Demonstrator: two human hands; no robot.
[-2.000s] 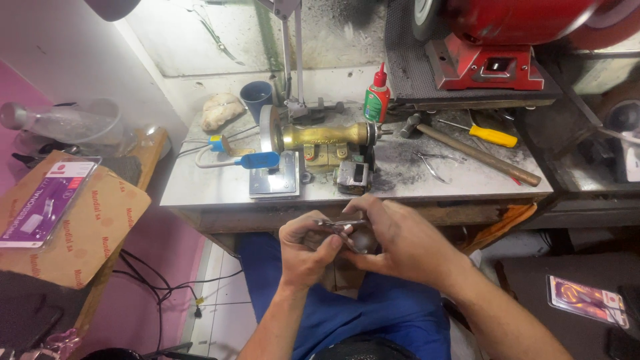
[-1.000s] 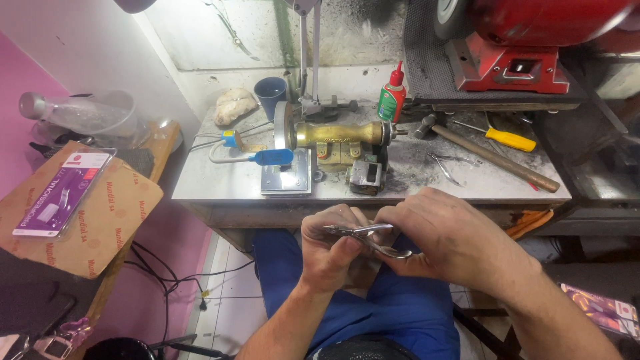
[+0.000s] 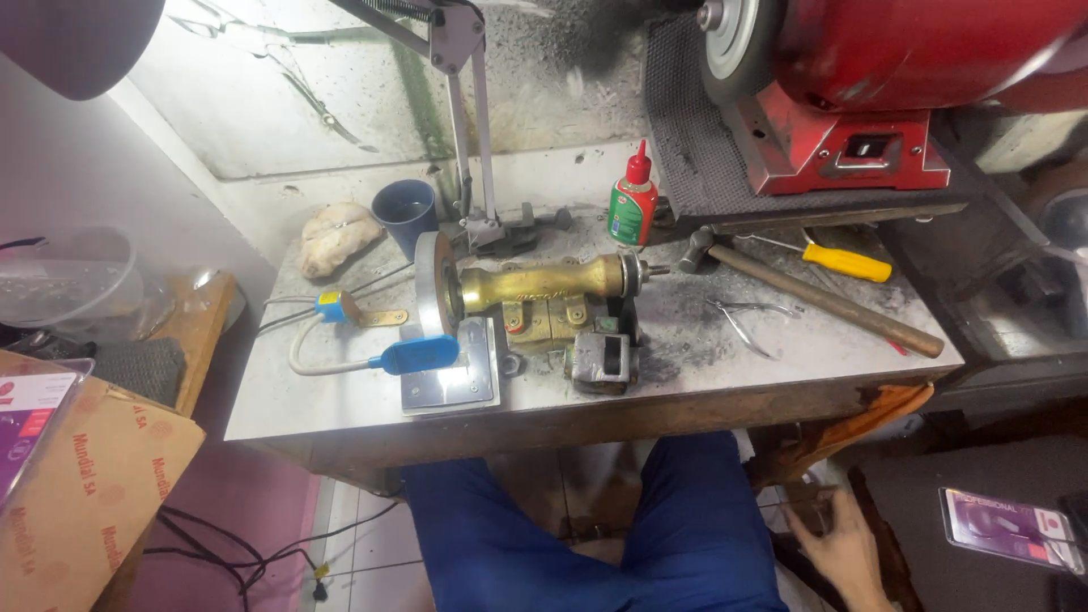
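Note:
At the lower right, beside the blue-trousered leg, is my right hand (image 3: 837, 544), slightly blurred; its fingers are apart and nothing shows between them. My left hand is out of view. On the bench, small metal nippers (image 3: 752, 325) lie near the wooden handle of a hammer (image 3: 824, 297). A brass-coloured grinding spindle (image 3: 544, 285) carries a wheel (image 3: 432, 285) at its left end. In front of the spindle are a metal plate (image 3: 449, 374) and a small metal block (image 3: 601, 364). A blue lamp head (image 3: 420, 354) hangs over the plate on a bent neck.
Behind the spindle stand a blue cup (image 3: 404, 211) and a red-capped bottle (image 3: 632, 204). A yellow-handled screwdriver (image 3: 847, 263) lies beyond the hammer. A red bench grinder (image 3: 858, 153) occupies the back right. Packaged items (image 3: 1010, 529) rest at right; cables (image 3: 246, 557) trail on the floor.
My hands were together above my lap around a shiny metal hand tool. Now they are apart, my right hand is lower right, and my left hand and that tool are out of sight.

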